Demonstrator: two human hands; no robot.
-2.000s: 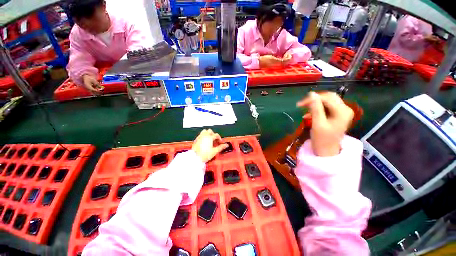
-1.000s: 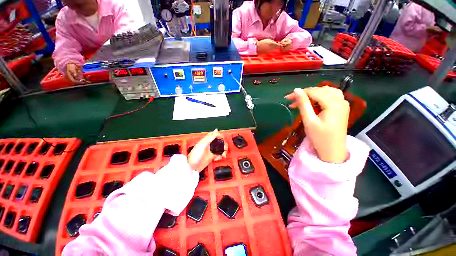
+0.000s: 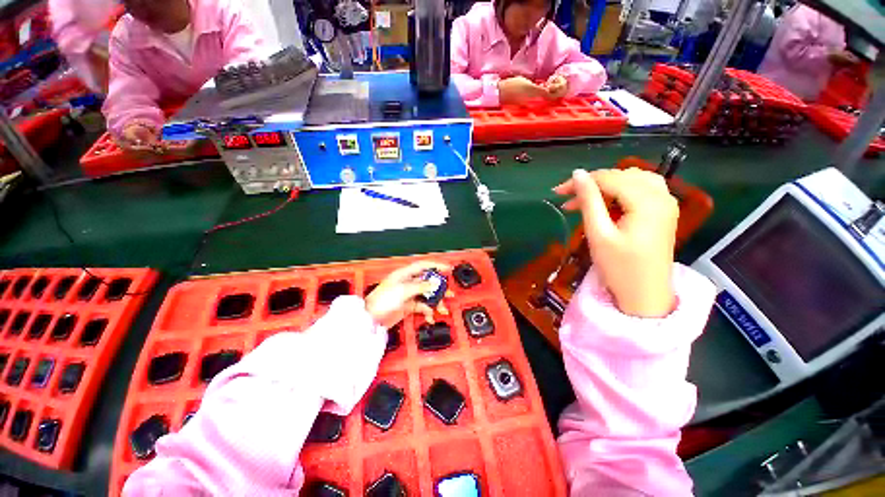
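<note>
My left hand [image 3: 396, 295] holds a smartwatch unit [image 3: 433, 286], its face partly lit blue-white, above the top right of the orange-red component tray [image 3: 529, 449]. The tray holds dark watch units in square pockets; the ones at its right edge show grey backs with a round window. My right hand [image 3: 631, 228] is raised over the toggle-clamp test fixture [image 3: 670, 209], thumb and fingers curled towards each other; whether it holds anything is unclear. My right hand and sleeve hide much of the fixture.
A second tray [image 3: 136, 283] stands at left. Behind are a record sheet [image 3: 388, 215] with a pen [image 3: 390, 198], a power supply [image 3: 262, 167], a blue control box [image 3: 383, 155] and a thin cable. A screened tester [image 3: 805, 267] stands at right. People in pink smocks sit opposite.
My left hand took the watch unit up from the tray's top row; its dark face now shows blue-white light. My right hand shifted slightly, then stayed still. The view has shifted a little.
</note>
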